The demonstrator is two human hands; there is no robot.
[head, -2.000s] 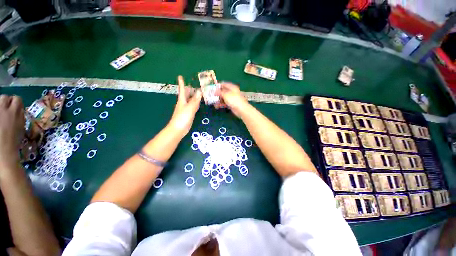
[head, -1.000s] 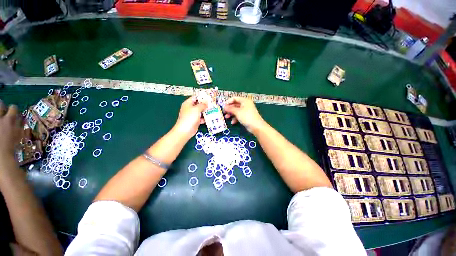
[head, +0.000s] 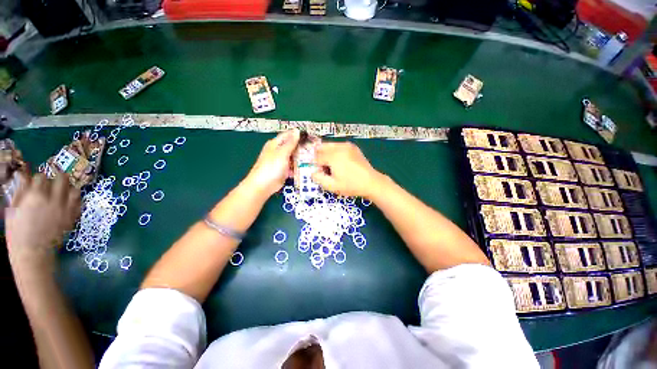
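Note:
A circuit board [head: 307, 173], tan with a green area and a white patch with dark marks, is held upright above the ring pile. My left hand [head: 278, 163] grips its left side near the top end. My right hand [head: 342, 169] is at the board's right side, with its fingers curled over the upper part. The board's top end is mostly hidden by my fingers, and I cannot tell whether a ring is there. A pile of thin white rings [head: 328, 225] lies just below the board, with a few single rings to its left.
A black tray [head: 472, 209] of tan boards stands at right. Spaced boards [head: 260, 94] lie on the green belt [head: 324, 58] beyond the pale strip [head: 209, 124]. At left, another person's hand [head: 43, 212] is beside a board heap [head: 79, 160] and a second ring pile [head: 97, 216].
My right hand has moved left from beside the board onto its upper part. The boards on the belt have shifted left. The other person's hand has come farther into view at left.

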